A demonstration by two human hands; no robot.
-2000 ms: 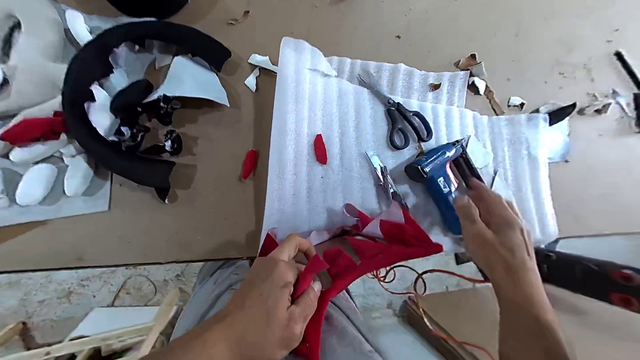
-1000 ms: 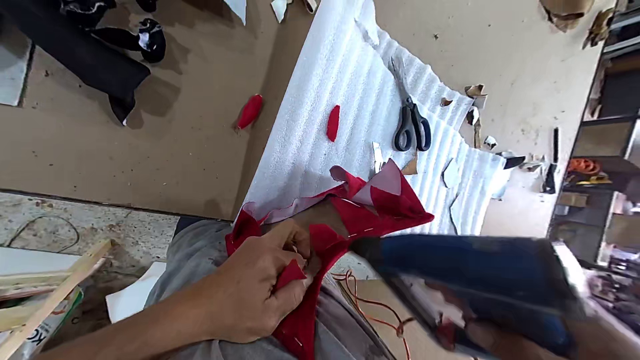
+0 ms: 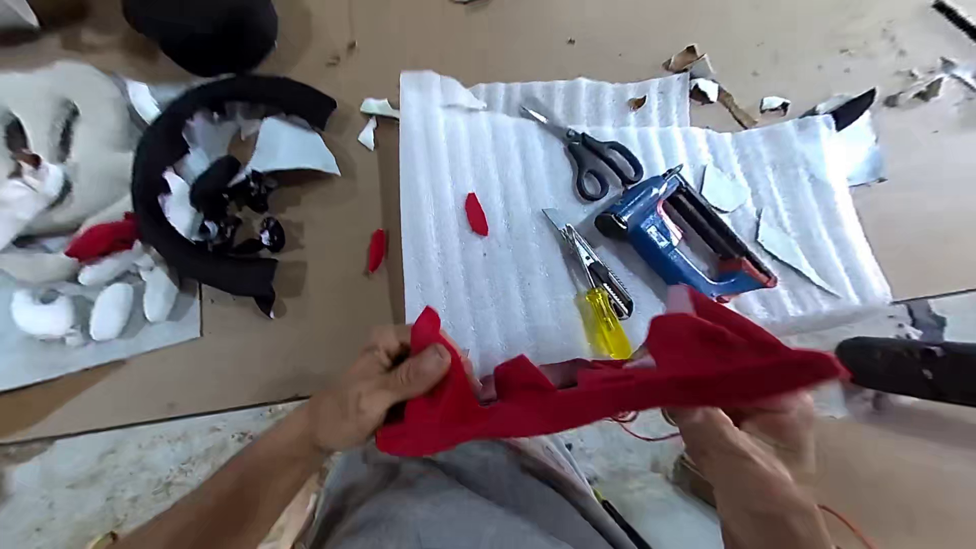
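A long red fabric-covered piece [image 3: 549, 408] is stretched between my hands above my lap. My left hand [image 3: 385, 381] grips its left end, thumb on top. Under its right part is my right hand [image 3: 740, 435], holding it, with the fingers mostly hidden and blurred. Just beyond the piece, a yellow-handled screwdriver [image 3: 606, 324] and a utility knife [image 3: 595, 267] lie on white foam sheeting [image 3: 488, 290]. The blue staple gun [image 3: 686, 232] rests to their right, and black-handled scissors [image 3: 591, 156] lie farther back. A small red scrap [image 3: 476, 214] is on the foam.
On the left of the brown worktable [image 3: 328, 335] sit a curved black padded piece [image 3: 164, 198], white stuffed pieces [image 3: 112, 311] and a rounded black object [image 3: 202, 34]. A black tool or bar [image 3: 907, 370] juts in at the right. Torn scraps [image 3: 701, 76] lie at the back.
The staple gun was in my right hand one second ago; now it lies on the foam. My right hand has moved to the red piece, now stretched out between both hands.
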